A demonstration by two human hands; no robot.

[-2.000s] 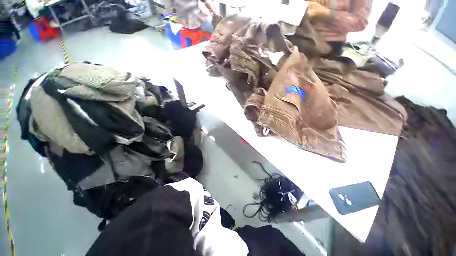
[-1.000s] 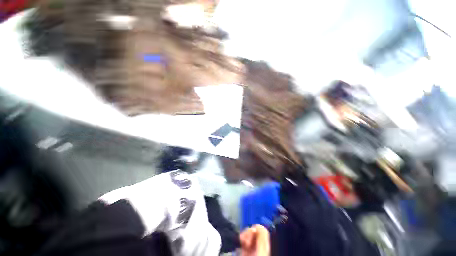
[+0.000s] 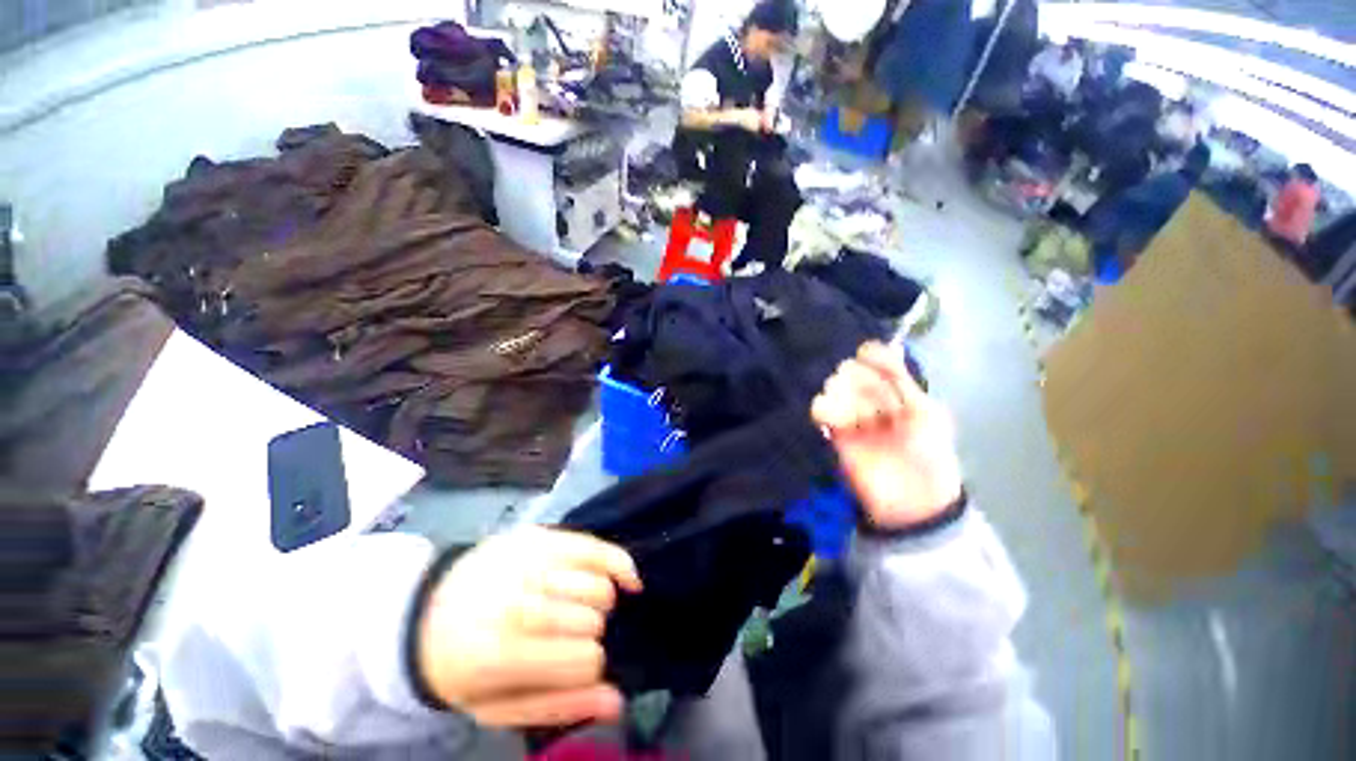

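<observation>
A black garment point(image 3: 692, 595) hangs bunched and partly stretched between my two hands in the lower middle of the view. My left hand point(image 3: 528, 625), at the lower left of the cloth, is closed on its edge, with fingers curled. My right hand point(image 3: 892, 431) is raised higher on the right, with curled fingers at the cloth's upper right end. The fingertips are blurred, and the cloth inside each grip is hidden. More black garments point(image 3: 744, 335) lie heaped on a blue crate point(image 3: 640, 424) just beyond.
A white table point(image 3: 223, 416) with a smartphone point(image 3: 308, 486) is at left. Brown garments point(image 3: 402, 312) lie piled beyond it. A seated person point(image 3: 729, 127) is near a red stool point(image 3: 696, 248) at the back. A brown board point(image 3: 1205, 402) leans at right. Yellow-black tape point(image 3: 1098, 558) marks the floor.
The view has swung right, from the table and brown garments to the crate of black garments. Both hands are now up in view with black cloth between them; one second ago only one blurred hand showed.
</observation>
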